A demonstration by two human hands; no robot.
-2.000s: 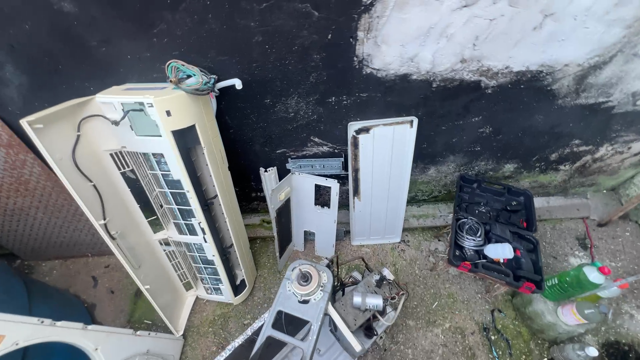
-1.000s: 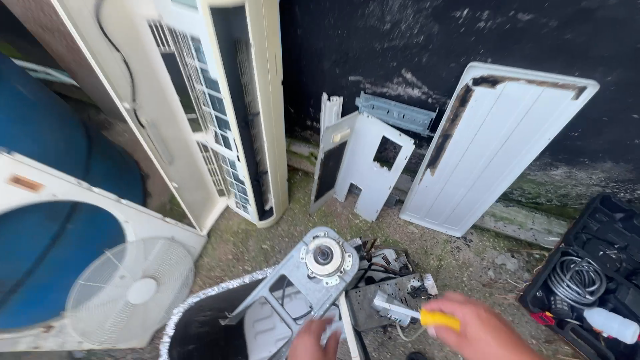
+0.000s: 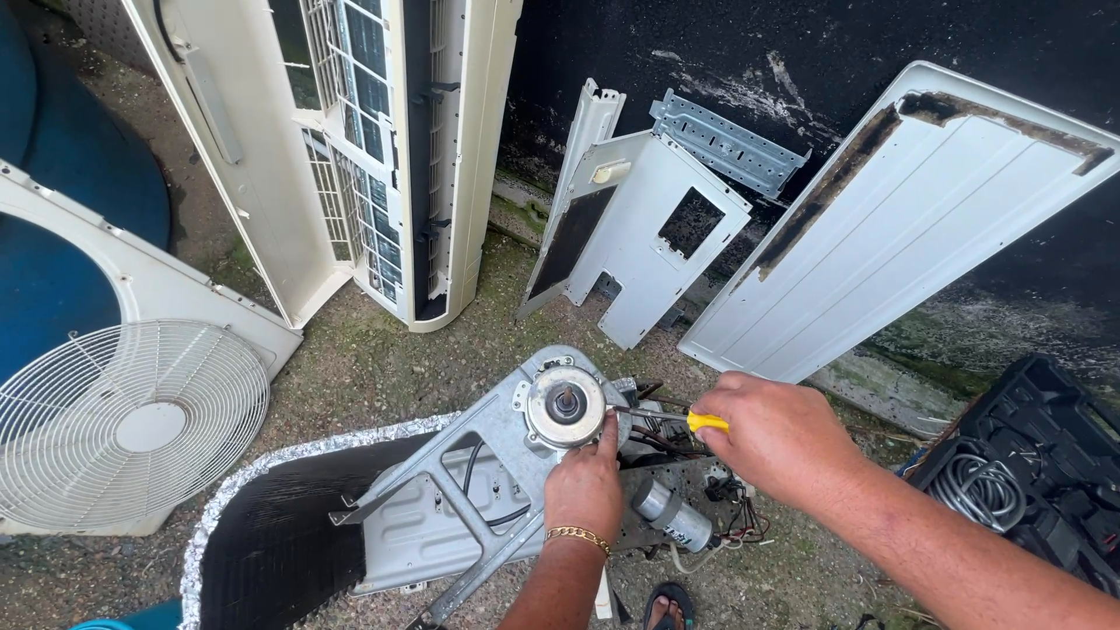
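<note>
My right hand (image 3: 774, 433) grips a screwdriver (image 3: 707, 422) by its yellow handle, the shaft pointing left to the edge of a round fan motor (image 3: 566, 407). The motor sits on a grey metal bracket (image 3: 490, 437), its shaft facing up. My left hand (image 3: 584, 490), with a gold-coloured chain bracelet at the wrist, rests on the motor's lower right rim, index finger extended beside the screwdriver tip. Whether the tip touches a screw cannot be told. Below and right of the motor lie a metal cylindrical capacitor (image 3: 672, 516) and tangled wires (image 3: 744, 525). Black fins edged with foil tape (image 3: 297, 516) curve at the left.
An indoor air-conditioner unit (image 3: 437, 175) stands behind on the left, near a round wire fan guard (image 3: 149, 427). White metal panels (image 3: 884, 236) and a perforated mounting bracket (image 3: 731, 144) lean by the black wall. At right is an open black tool case (image 3: 1041, 490); a sandalled foot (image 3: 668, 608) shows below.
The screwdriver in my right hand has moved up to the motor's right edge. My left hand has moved up onto the motor's rim. Two seconds ago neither hand was in view.
</note>
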